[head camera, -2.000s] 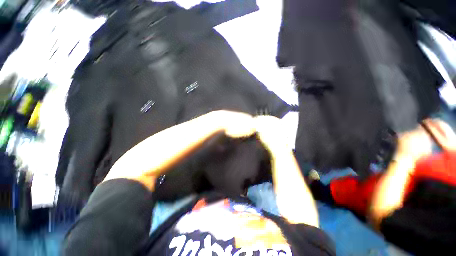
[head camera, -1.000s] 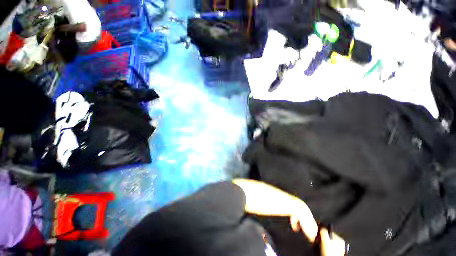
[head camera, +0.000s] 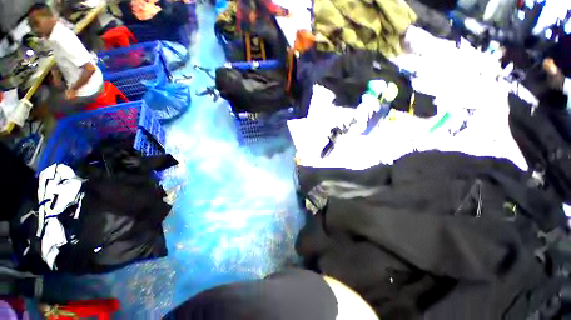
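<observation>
A large black coat (head camera: 413, 219) lies rumpled over the near edge of the white table (head camera: 363, 150) on the right. A lighter grey, shiny strip shows at its left edge. My left sleeve and a bit of bare forearm show at the bottom edge, beside the coat. My left hand is cut off by the frame. My right hand is not in view.
The blue floor (head camera: 231, 206) runs up the middle. Blue crates (head camera: 94, 125) and a black garment pile (head camera: 119, 219) stand left; a red stool (head camera: 87, 307) is at bottom left. A seated person (head camera: 75, 56) is upper left. Small tools lie on the table.
The view has swung left from the coat's front to the aisle, then tilted up. My left hand, seen at the coat a second ago, has dropped below the frame.
</observation>
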